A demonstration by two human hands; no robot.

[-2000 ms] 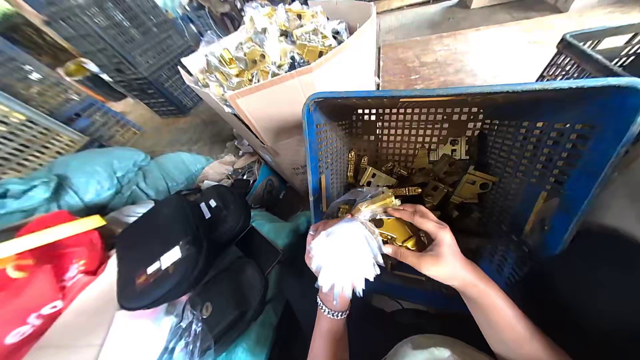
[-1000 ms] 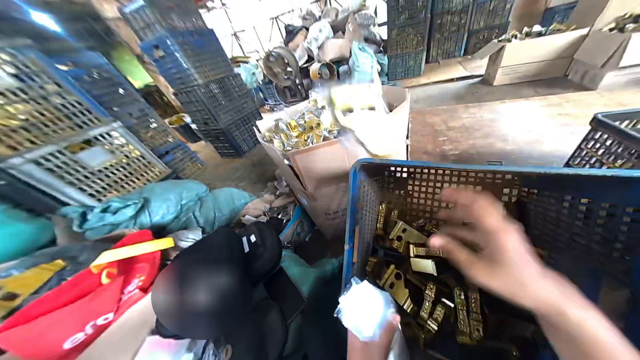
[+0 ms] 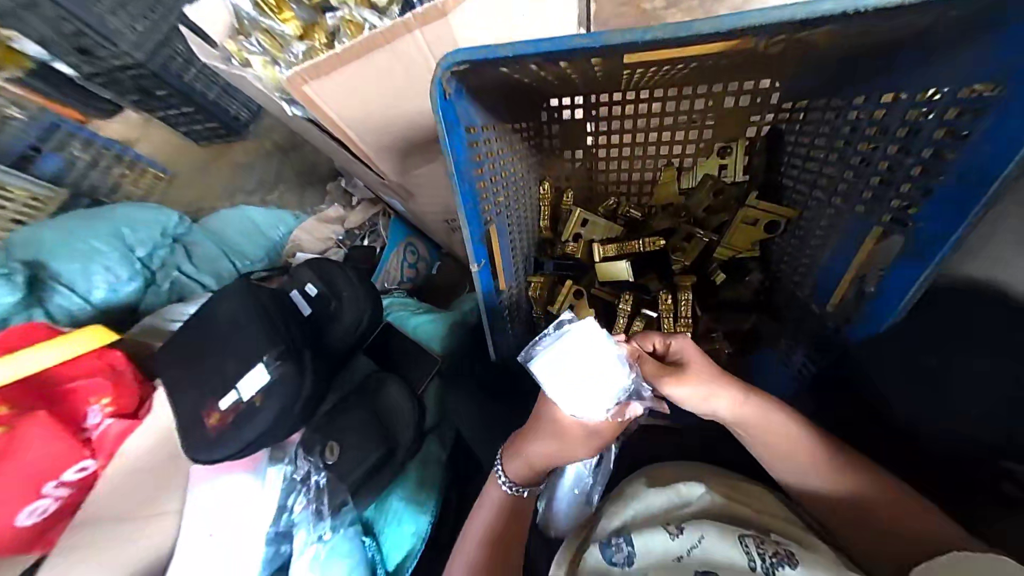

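Note:
My left hand (image 3: pixel 572 436), with a chain bracelet at the wrist, holds a bundle of clear plastic bags (image 3: pixel 582 368) with a bright white face. The fingers of my right hand (image 3: pixel 680 372) pinch the right edge of the same bundle. Both hands are at the near side of a blue perforated plastic crate (image 3: pixel 472 216). Inside it lie several gold-coloured metal plates with holes (image 3: pixel 756 226) and narrow ribbed gold-coloured metal pieces (image 3: pixel 630 249). More clear plastic (image 3: pixel 572 492) hangs below my left hand.
Left of the crate stands a cardboard box (image 3: pixel 384 88) of plastic-wrapped gold-coloured parts (image 3: pixel 304 28). Black padded cases (image 3: pixel 240 360), a red bag (image 3: pixel 64 440) with a yellow strip and teal sacks (image 3: pixel 96 256) lie at the left. Dark crates (image 3: pixel 152 64) are stacked behind.
My right hand has come back from over the crate to the plastic bundle in my left hand. The gold-coloured part held two seconds ago is no longer in my hands. The view has tilted down.

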